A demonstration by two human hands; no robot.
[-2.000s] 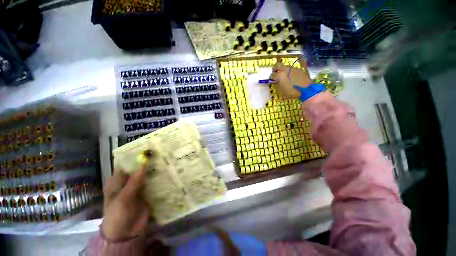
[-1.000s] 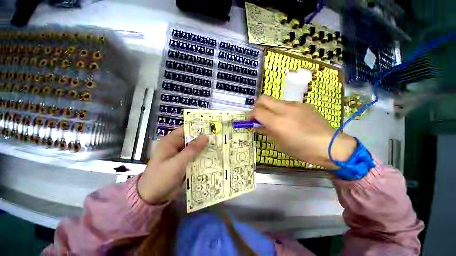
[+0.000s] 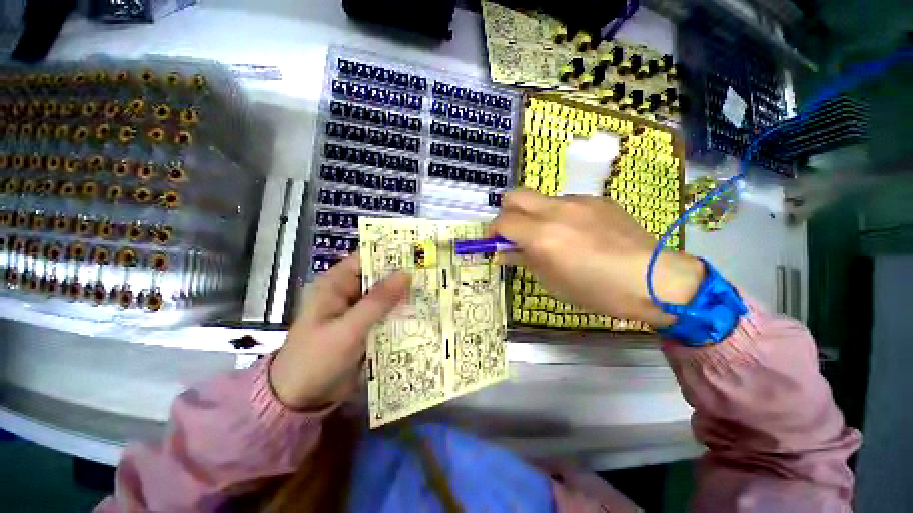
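My left hand (image 3: 335,336) holds a cream printed circuit board (image 3: 425,336) by its left edge, thumb on its face. A yellow component (image 3: 424,254) stands on the board's upper left part, just above my left thumb. My right hand (image 3: 581,250) holds a slim purple tool (image 3: 483,246), its tip over the upper part of the board, to the right of the yellow component. My fingertips hide the tool's other end. Whether the fingertips also hold a component cannot be told. A blue wrist strap (image 3: 706,306) is on my right wrist.
A clear tray of black components (image 3: 372,130) lies beyond the board, with the box of yellow components (image 3: 646,175) to its right. Stacked trays of toroidal inductors (image 3: 90,190) are at left. Populated boards (image 3: 531,50) lie at the back. A blue cord (image 3: 706,203) runs from the strap.
Since two seconds ago, my right hand has come from the yellow box to the board, and the board has turned more upright. In the last second both hands have barely moved.
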